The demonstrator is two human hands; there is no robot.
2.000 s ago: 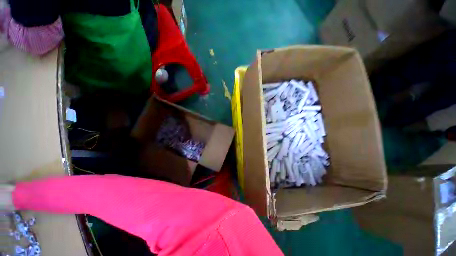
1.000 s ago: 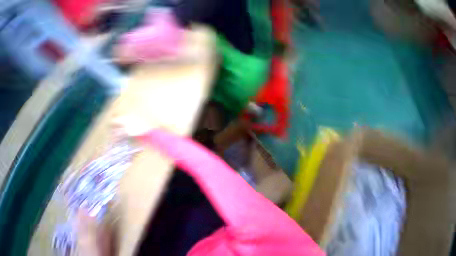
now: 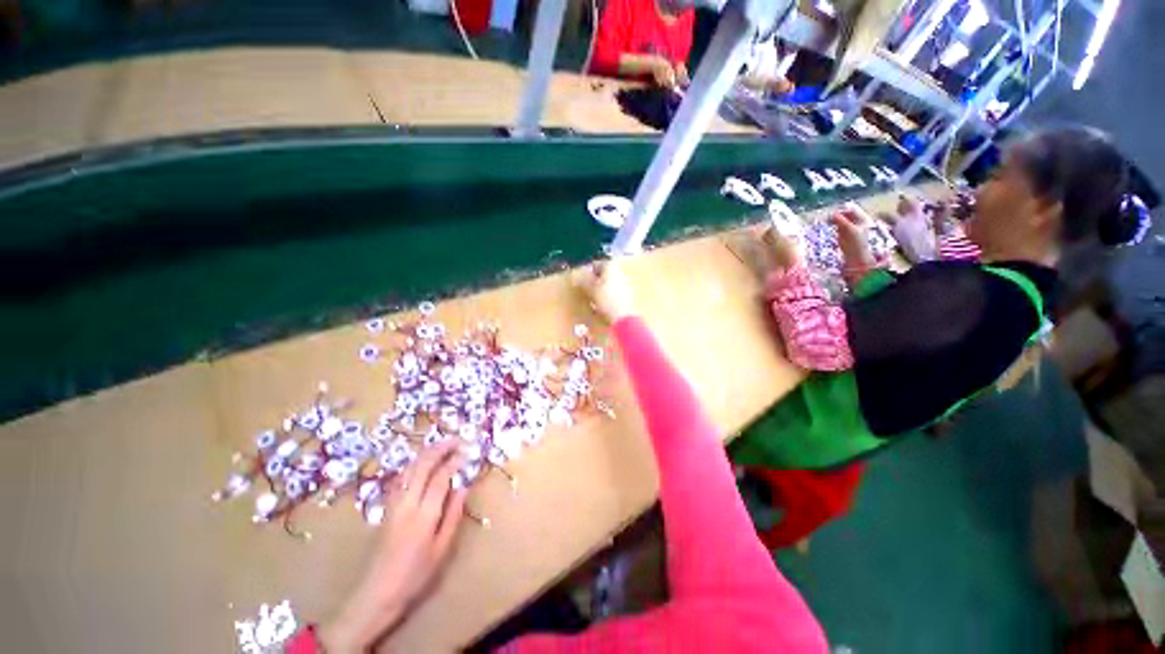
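Note:
A tangled pile of wired discs, white with dark rings and thin reddish leads, lies on the tan bench. My left hand rests palm down with its fingertips at the pile's near edge; whether it grips a disc is hidden. My right hand is stretched out to the bench's belt-side edge, small and blurred, near the foot of a metal upright. I cannot tell whether it holds anything. A white round housing lies on the green belt just beyond it.
A metal upright stands by my right hand. More white housings lie along the belt. A worker in a green apron sits to the right. Small white parts lie at lower left. Another person works across the belt.
The view has swung up from the cartons and floor to the bench and belt. My left hand now shows clearly at the pile. My right arm reaches to the belt edge.

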